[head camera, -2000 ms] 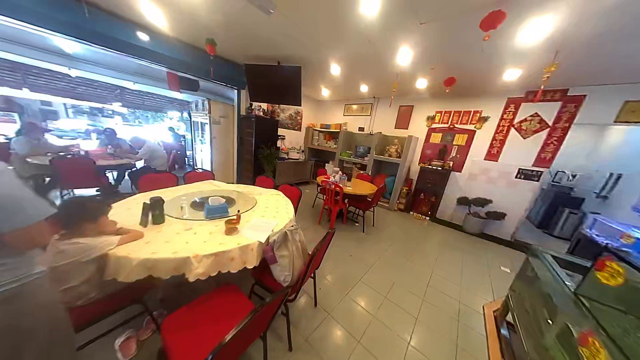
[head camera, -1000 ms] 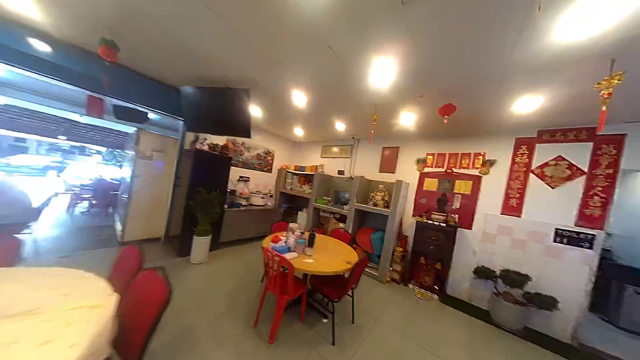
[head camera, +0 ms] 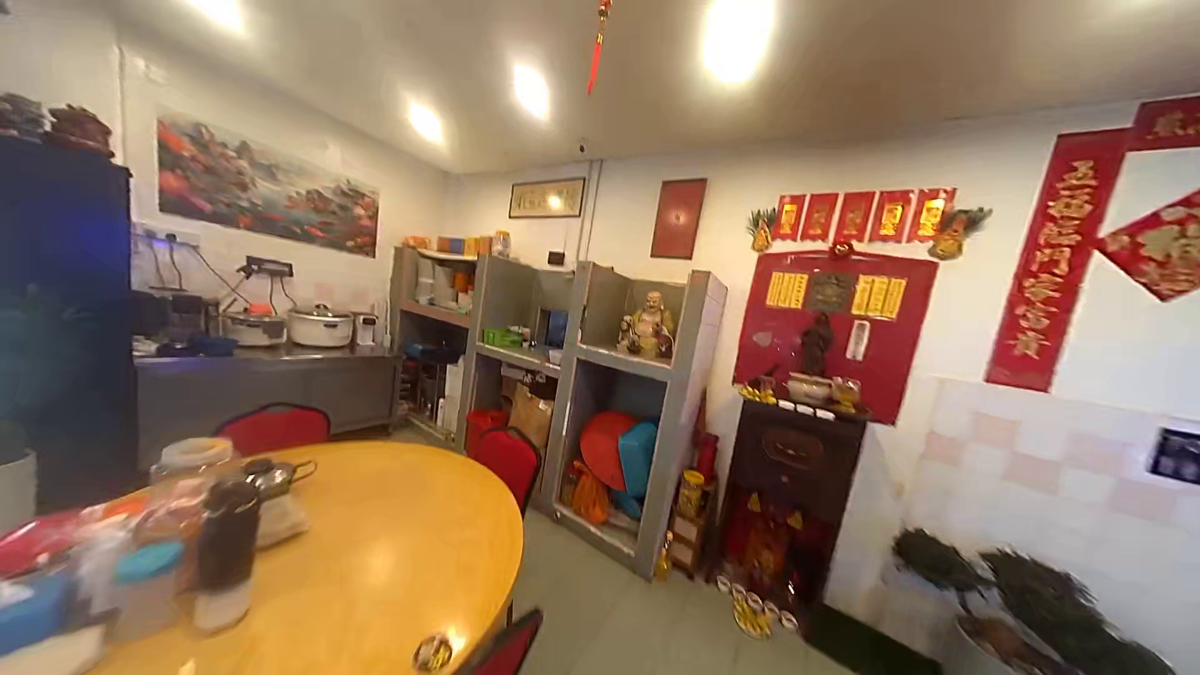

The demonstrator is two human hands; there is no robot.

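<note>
Neither my left hand nor my right hand shows in the head view. A round yellow wooden table (head camera: 394,525) fills the lower left. On its left side stand a dark-topped bottle (head camera: 225,553), a container with a turquoise lid (head camera: 148,586), a clear jar with a pale lid (head camera: 195,469) and a small metal pot (head camera: 272,476). A small round dish (head camera: 432,652) lies near the table's lower edge. Beyond the table, grey open shelving (head camera: 574,375) holds a seated Buddha figurine (head camera: 649,328) in an upper compartment.
Red chairs (head camera: 508,461) stand around the table. A dark wooden altar cabinet (head camera: 792,469) is against the wall, with small cups and offerings on the floor before it. A potted plant (head camera: 1069,600) stands at the lower right. Cookers sit on a metal counter (head camera: 272,384) at the back left.
The view has moved forward across the room, so the yellow table and shelving are much nearer. The large cloth-covered table and the seated people have left the view.
</note>
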